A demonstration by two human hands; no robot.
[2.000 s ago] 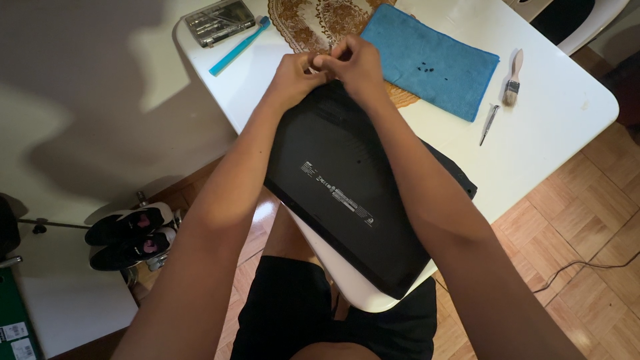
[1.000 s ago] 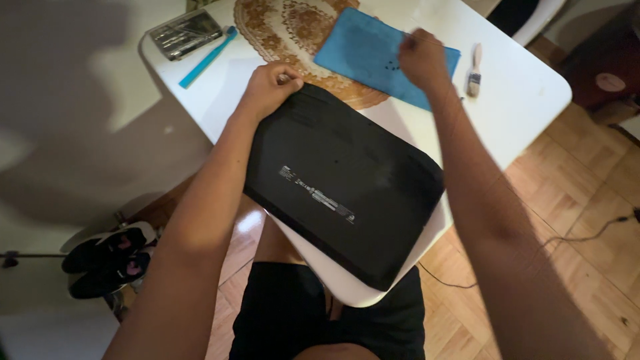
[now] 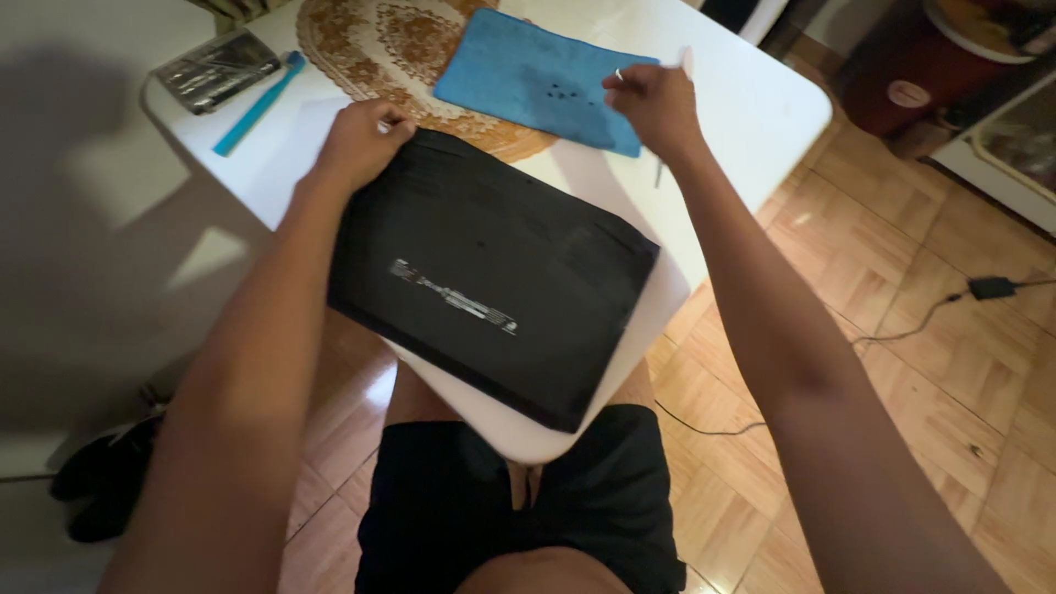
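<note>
A black laptop (image 3: 495,272), underside up with printed writing on it, lies at the near corner of the white table. My left hand (image 3: 363,136) is at its far left corner, thumb and fingers bent close together; whether it grips the edge is unclear. Over the right end of a blue cloth (image 3: 503,74) hovers my right hand (image 3: 656,103), fingers curled, and I cannot tell whether it holds anything. Several small dark bits, likely screws, lie on the cloth. A thin metal tool tip (image 3: 658,175) shows below my right wrist; the rest of it is hidden.
On the table (image 3: 767,107) are a blue toothbrush (image 3: 257,106), a clear-lidded case of small tools (image 3: 216,70) and a brown-and-white lace doily (image 3: 371,49). Dark shoes (image 3: 107,478) are at lower left. A cable with a black adapter (image 3: 992,287) lies on the tiled floor.
My right hand has left the laptop's far corner, where it was beside my left hand two seconds ago, and is over the cloth's right end. My left hand remains at that corner.
</note>
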